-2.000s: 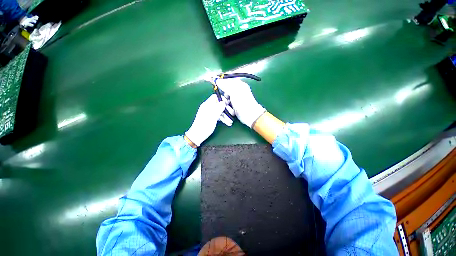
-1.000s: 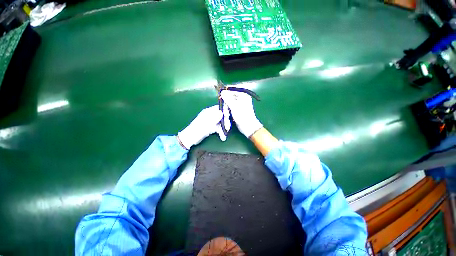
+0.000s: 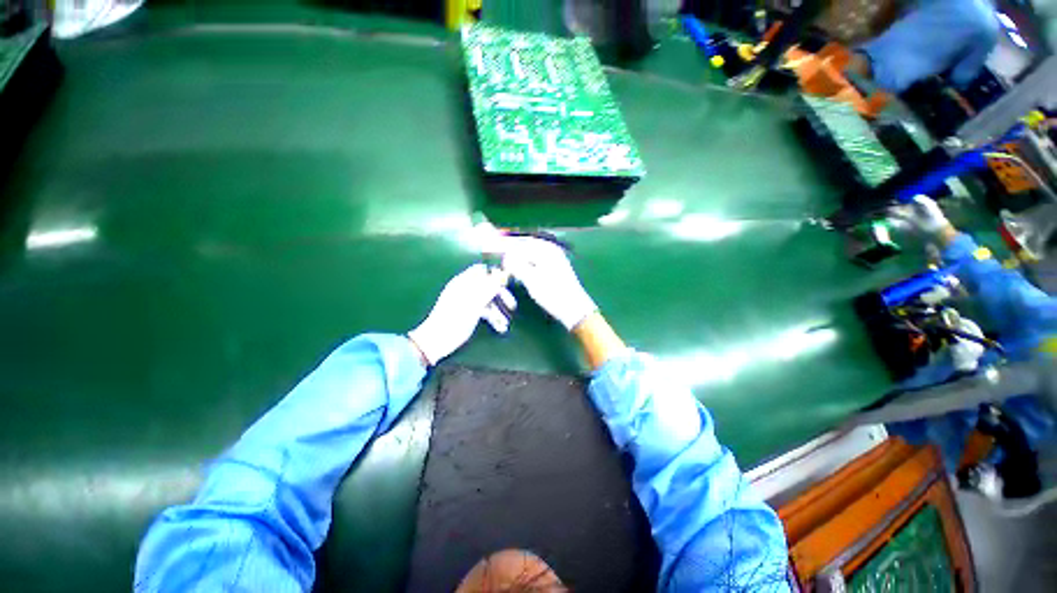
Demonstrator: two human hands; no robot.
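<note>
My left hand [image 3: 461, 310], in a white glove, and my right hand [image 3: 545, 280], also white-gloved, meet above the green bench. Between them are the diagonal cutters [image 3: 554, 240], mostly hidden by the gloves and blurred. One dark handle shows above my right hand and a bit of the dark other handle shows at my left fingers. My right hand is closed around the cutters; my left fingers touch them too. A black mat [image 3: 522, 469] lies on the bench between my forearms.
A green circuit board [image 3: 551, 104] on a dark bulk stands beyond my hands. Another dark block [image 3: 29, 93] is at the far left. An orange fixture [image 3: 811, 521] holding a green board is at the lower right. People in blue sleeves [image 3: 1003, 278] work at the right, near tools and blue-handled items.
The view has swung to the right and up, showing more of the people and the line there. The cutters' handles, spread wide before, show less now between the hands.
</note>
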